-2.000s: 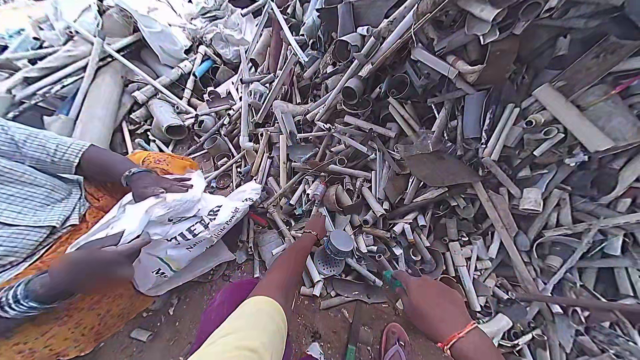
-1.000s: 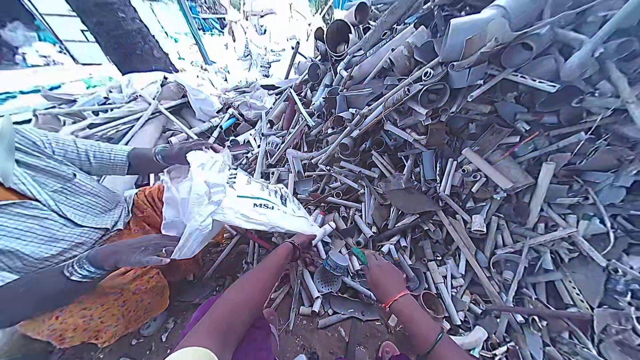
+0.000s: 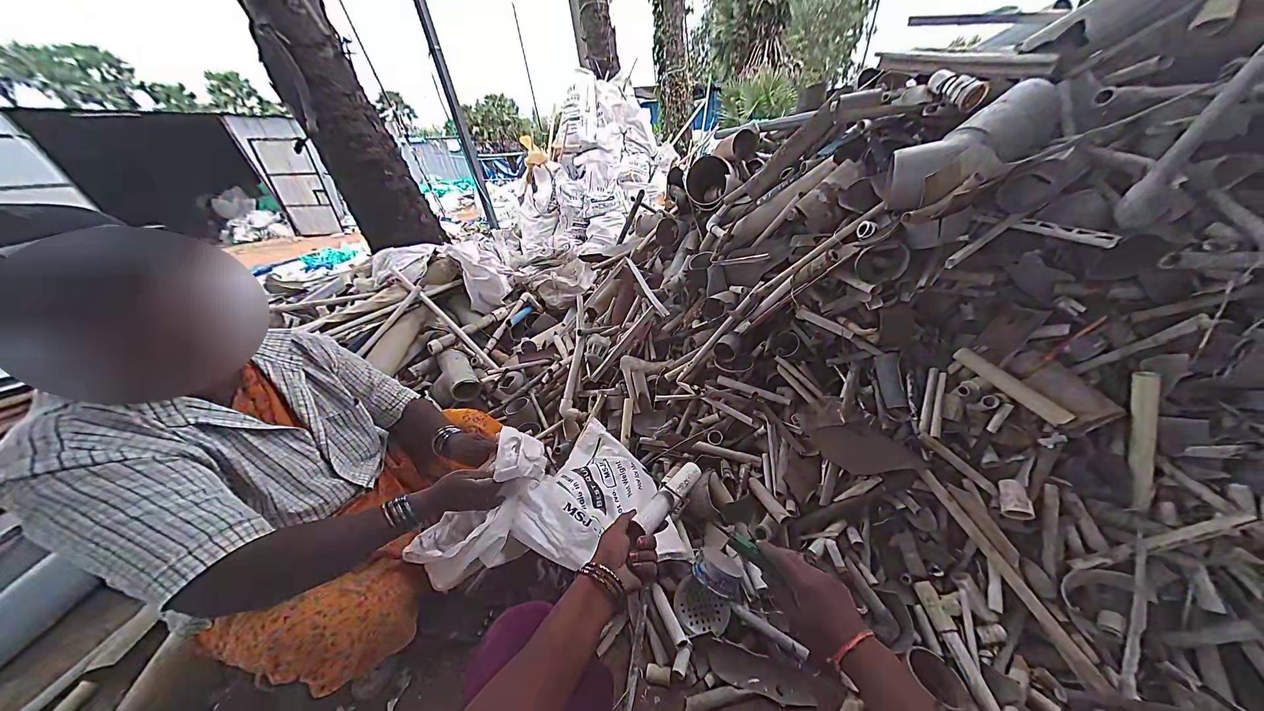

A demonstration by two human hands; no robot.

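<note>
My left hand [image 3: 626, 555] is closed around a short white plastic pipe piece [image 3: 666, 500], tilted up in front of a white printed sack [image 3: 583, 494]. To its right, my right hand [image 3: 802, 598] grips a green-handled tool [image 3: 748, 549] whose working end I cannot make out. Below and between my hands lies a grey perforated round drain part [image 3: 702, 604]. A co-worker's two hands [image 3: 469, 489] hold the crumpled left end of the sack.
A high heap of scrap plastic pipes [image 3: 770, 395] spreads ahead and right. The co-worker [image 3: 197, 474] sits close at left. Farther back stand a tree trunk [image 3: 341, 128] and stacked white sacks [image 3: 597, 158]. Pipe pieces [image 3: 671, 622] lie by my hands.
The view has swung up considerably. My left hand now raises a white pipe piece beside the sack; earlier it was down among the scrap. The sack has moved from the co-worker's lap towards my left hand.
</note>
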